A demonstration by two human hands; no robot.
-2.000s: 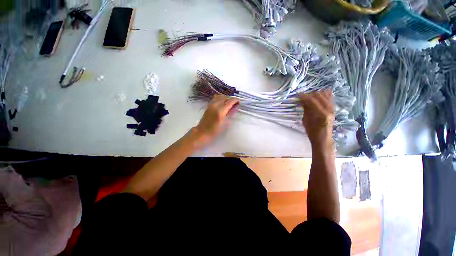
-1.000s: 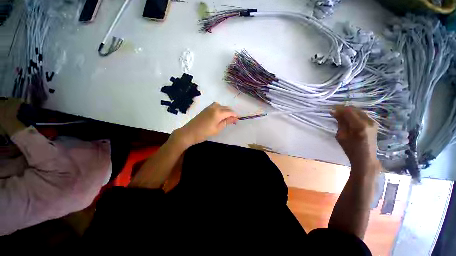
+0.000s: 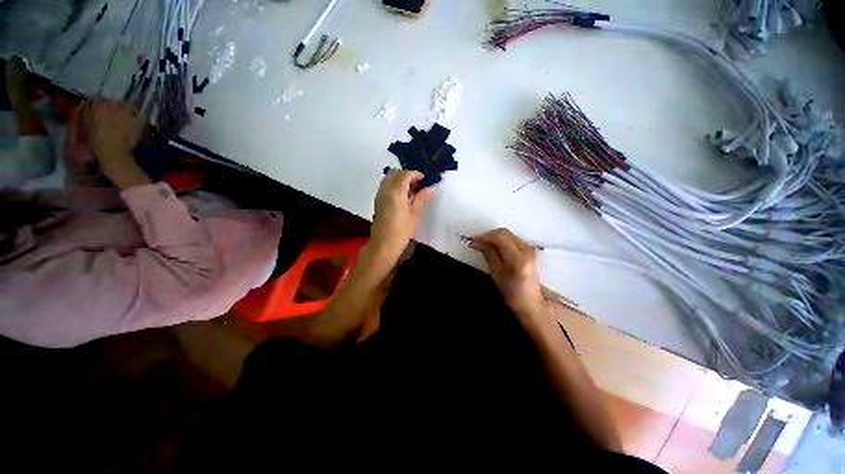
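Observation:
My left hand [image 3: 398, 202] is at the near edge of the pile of black sleeves [image 3: 426, 151], thumb and fingers close together. Something dark shows at the fingertips; whether a sleeve is gripped is not clear. My right hand [image 3: 508, 263] pinches one white-grey cable [image 3: 611, 258] near its wire end, over the table's front edge. Short dark wires stick out left of the fingertips, and the cord runs right towards the large cable bundle [image 3: 686, 231]. The bundle's dark red and black wires [image 3: 567, 143] fan out to the left.
A smaller sleeved bundle [image 3: 639, 28] lies farther back. A single cable [image 3: 320, 28], a phone [image 3: 406, 6] and white bits [image 3: 446, 98] lie behind the pile. At left, a person in a pink sleeve [image 3: 162, 215] handles other cables. An orange-red stool [image 3: 315, 278] is below the table.
The view has shifted left. My left hand has moved from the wire end of the single cable to the black pile. My right hand has moved left along that cable to its wire end.

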